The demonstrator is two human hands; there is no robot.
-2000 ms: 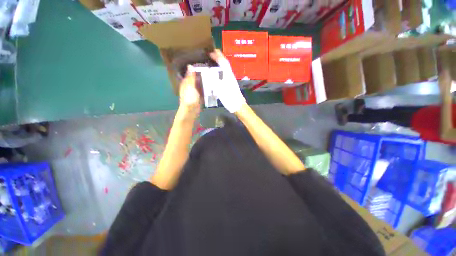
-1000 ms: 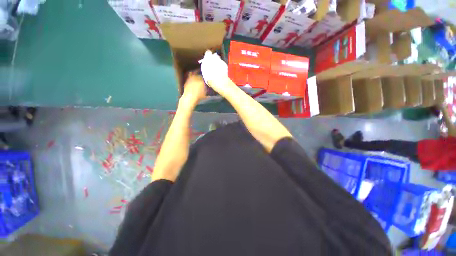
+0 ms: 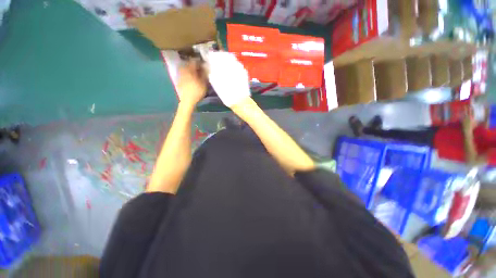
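Note:
An open retail box stands at the bench's front edge, its brown inner lid flap (image 3: 177, 27) raised at the back and a strip of white and red side showing at the left. My bare left hand (image 3: 191, 81) reaches into the box, fingers blurred and partly hidden. My right hand (image 3: 227, 77), in a white glove, is over the box's right side, fingers hidden or blurred. A small whitish thing (image 3: 205, 50) shows near the fingertips; whether either hand grips it cannot be told.
Closed red-lidded boxes (image 3: 253, 53) stand right of the open one. Open brown-lined boxes (image 3: 359, 82) line the right; white and red boxes stand behind. Red scraps (image 3: 130, 152) lie on the floor. Blue crates (image 3: 359, 163) stand at right, another at far left. A person in red is at right.
The white piece held between both hands two seconds ago went down into the box. Since then the gloved hand has shifted to the box's right side. The whole view has shifted.

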